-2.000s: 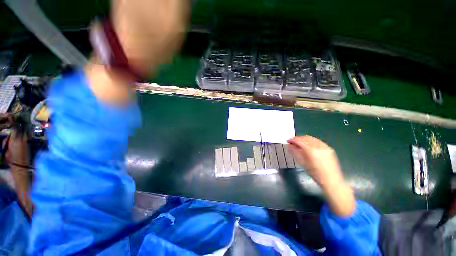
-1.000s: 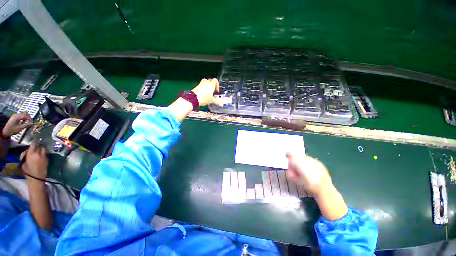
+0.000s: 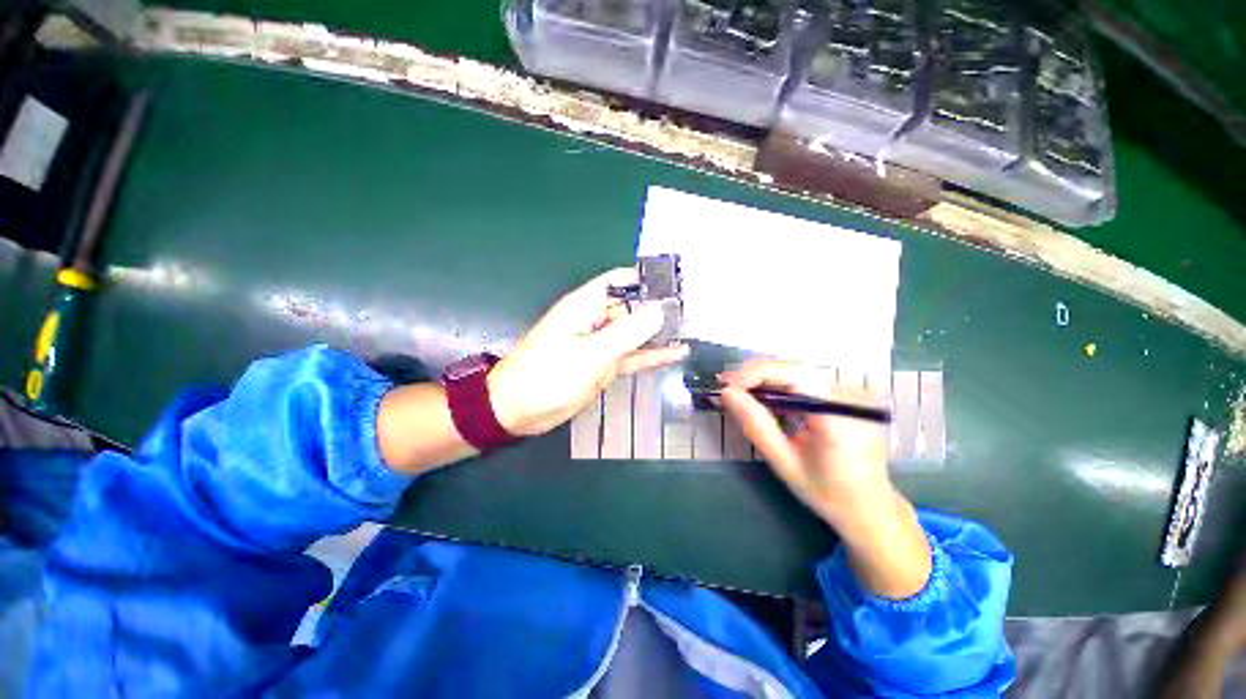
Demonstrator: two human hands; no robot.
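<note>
My left hand (image 3: 581, 352), with a dark red band at the wrist, holds a small dark electronic module (image 3: 660, 292) over the left edge of a white sheet (image 3: 779, 280). My right hand (image 3: 816, 440) grips a thin dark pen-like tool (image 3: 834, 406) that points left, its tip end close to my left fingers. Below both hands lies a row of narrow grey-beige strips (image 3: 615, 423), partly hidden by my right hand and the tool. I cannot tell whether the tool touches anything.
A clear tray (image 3: 847, 109) of dark modules stands beyond the worn bench edge (image 3: 451, 98). A brown patch (image 3: 847, 175) lies on that edge. A yellow and dark screwdriver (image 3: 71, 280) lies at left by a black box (image 3: 34, 144). A narrow loose module (image 3: 1193, 494) lies at right.
My left hand has come back from the tray and now holds a module in front of me. My right hand now shows the dark tool near the strips. The view has tilted down.
</note>
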